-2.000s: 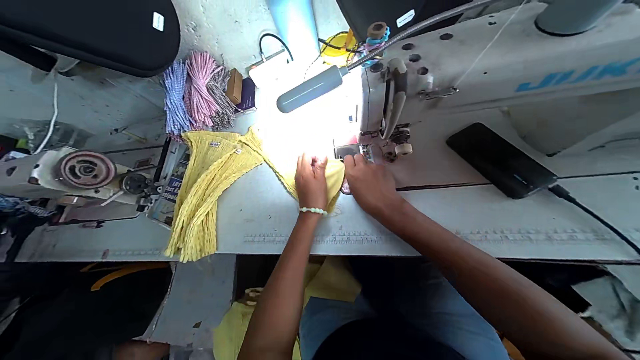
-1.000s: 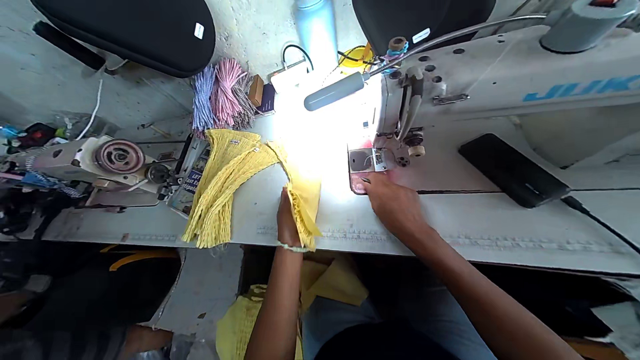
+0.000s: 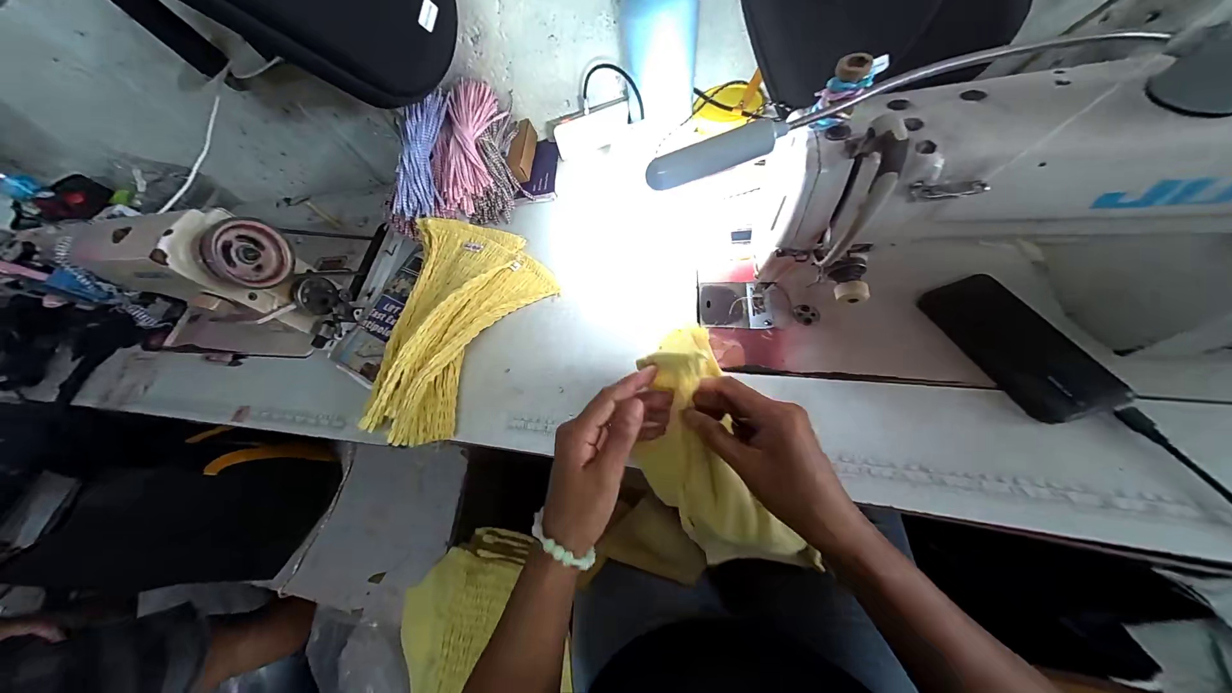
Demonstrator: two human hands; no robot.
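Observation:
A piece of yellow fabric [image 3: 698, 472] hangs over the table's front edge, its top end between my hands. My right hand [image 3: 756, 443] pinches it from the right with thumb and fingers. On its left side, my left hand [image 3: 616, 433] has its fingertips against the cloth; whether they grip it I cannot tell. Just beyond the hands is the needle plate [image 3: 734, 305] of a Juki sewing machine [image 3: 1011, 144]. A stack of yellow fringed fabric pieces [image 3: 443, 327] lies on the table to the left.
A lit lamp [image 3: 717, 154] hangs over the table. Corded bundles [image 3: 467, 149] lie at the back. At right rests a black phone-like device [image 3: 1025, 346] with a cable. A second sewing machine [image 3: 221, 255] stands at left. Another person's arm [image 3: 260, 640] shows at lower left.
The left hand has moved from the fringed stack's right side toward the right hand. The right hand has left the needle plate and now holds yellow fabric. The fringed stack lies on the table.

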